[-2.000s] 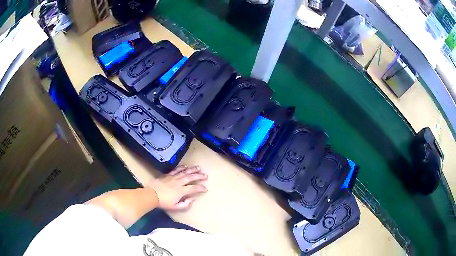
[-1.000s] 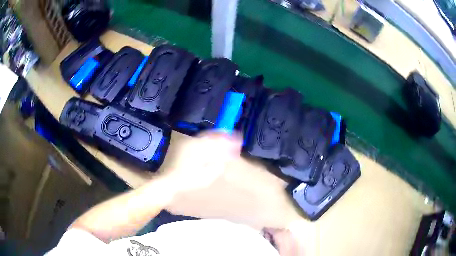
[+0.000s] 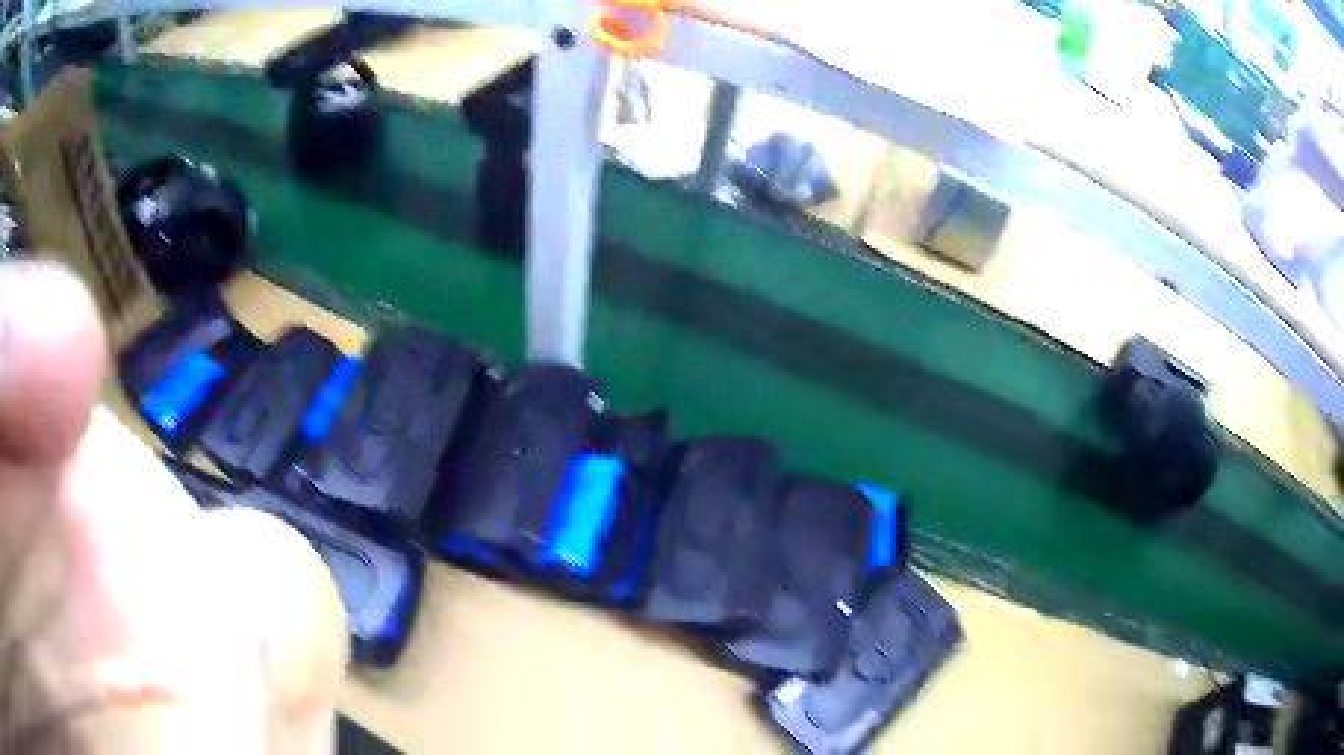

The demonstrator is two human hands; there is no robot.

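Note:
My left hand (image 3: 177, 605) is large, close to the camera and blurred at the left edge. Its fingers cannot be made out, nor whether it holds anything. My right hand is not in view. Several black covers (image 3: 391, 428) lie in an overlapping row across the tan bench. Bright blue battery packs show among them, one near the middle (image 3: 587, 512) and one at the left end (image 3: 183, 390). A cover (image 3: 884, 664) lies tilted at the right end of the row. Another (image 3: 369, 575) is partly hidden behind my left hand.
A green conveyor belt (image 3: 737, 325) runs behind the bench (image 3: 546, 664). A grey metal post (image 3: 560, 221) stands before it. Black round units are at the back left (image 3: 184, 221) and on the belt at right (image 3: 1164, 428). An orange coil (image 3: 631, 25) hangs above. Black parts (image 3: 1231, 720) lie lower right.
The view has tilted up, showing more of the belt and frame. My left hand has moved from the bench by the covers to close in front of the camera at left.

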